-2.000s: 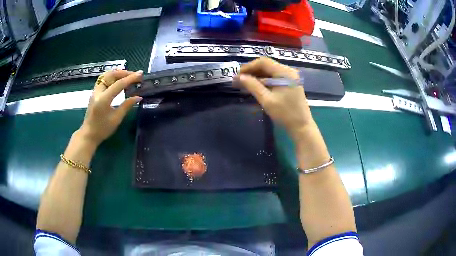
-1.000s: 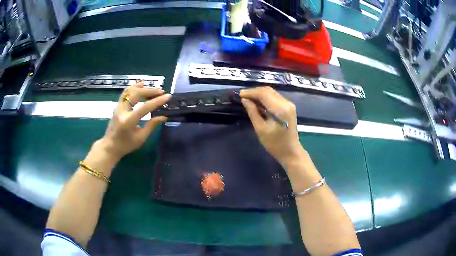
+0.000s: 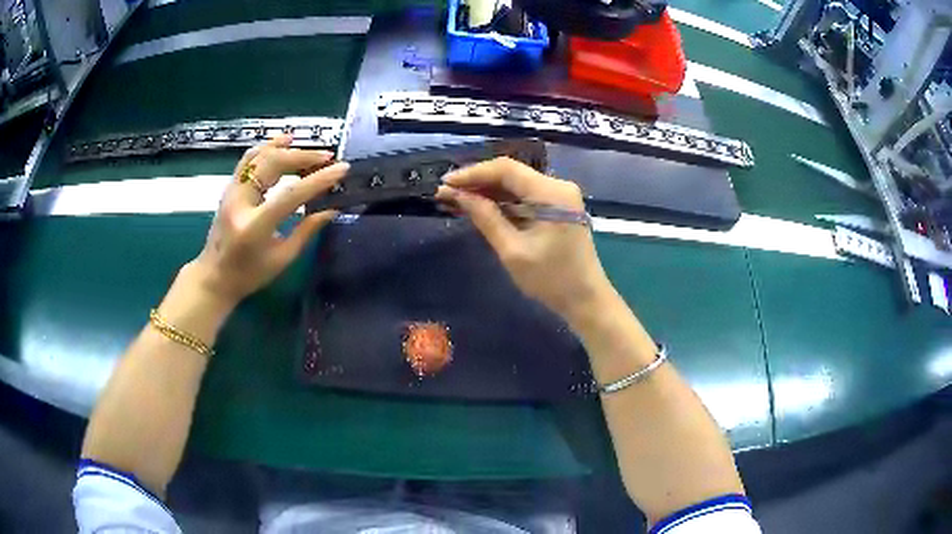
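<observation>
My left hand (image 3: pixel 261 214) holds the left end of a dark strip carrier (image 3: pixel 391 179) between thumb and fingers. The carrier has a row of small round parts and lies tilted slightly up to the right. My right hand (image 3: pixel 532 224) grips thin metal tweezers (image 3: pixel 548 213) like a pen; its fingertips are at the carrier and cover part of its right half. The tweezer tips are hidden. A black parts tray (image 3: pixel 480 302) lies below, with a pile of tiny copper-coloured parts (image 3: pixel 427 347) and specks near its edges.
A silvery strip carrier (image 3: pixel 564 122) lies on the dark platform (image 3: pixel 668 193). Another carrier (image 3: pixel 198 136) lies at the left. A blue bin (image 3: pixel 496 49) and a red bin (image 3: pixel 637 63) stand behind, beside a black microscope base (image 3: pixel 600 16). A short pale strip (image 3: pixel 863 246) lies right.
My right hand has moved left along the held carrier, uncovering its right end. The carrier's row of round parts faces me more clearly than a second ago. The camera view has also shifted.
</observation>
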